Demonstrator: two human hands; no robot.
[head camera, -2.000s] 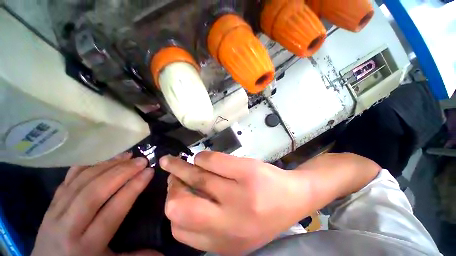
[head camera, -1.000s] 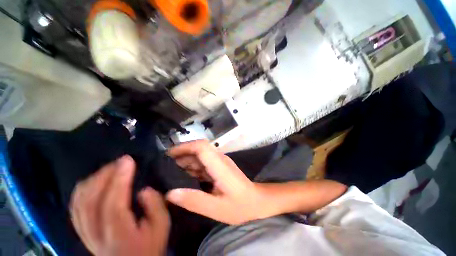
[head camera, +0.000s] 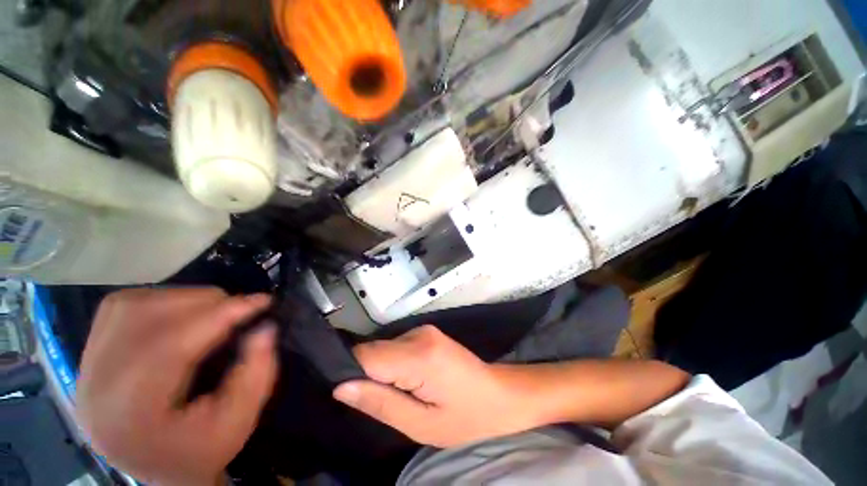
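A black knit fabric (head camera: 318, 346) lies in front of the off-white overlock machine (head camera: 95, 209) and runs up to the presser foot area, which is dark and partly hidden. My right hand (head camera: 437, 384) pinches a folded edge of the fabric between thumb and fingers, just in front of the cloth plate (head camera: 494, 256). My left hand (head camera: 176, 370) is left of it, over the fabric below the machine head, slightly blurred. Its thumb and forefinger are near the fabric edge; whether they grip it is unclear.
A cream tension knob (head camera: 225, 142) and an orange knob (head camera: 347, 57) stand above the hands. An accessory tray (head camera: 803, 109) with a pink item is at the bed's right end. A black fabric heap (head camera: 761, 266) hangs at the right. A blue table edge (head camera: 55, 351) shows at the left.
The hands have left the presser foot and moved down. My right hand has closed on the fabric edge since the last frame. My left hand has moved left and up. The view has shifted.
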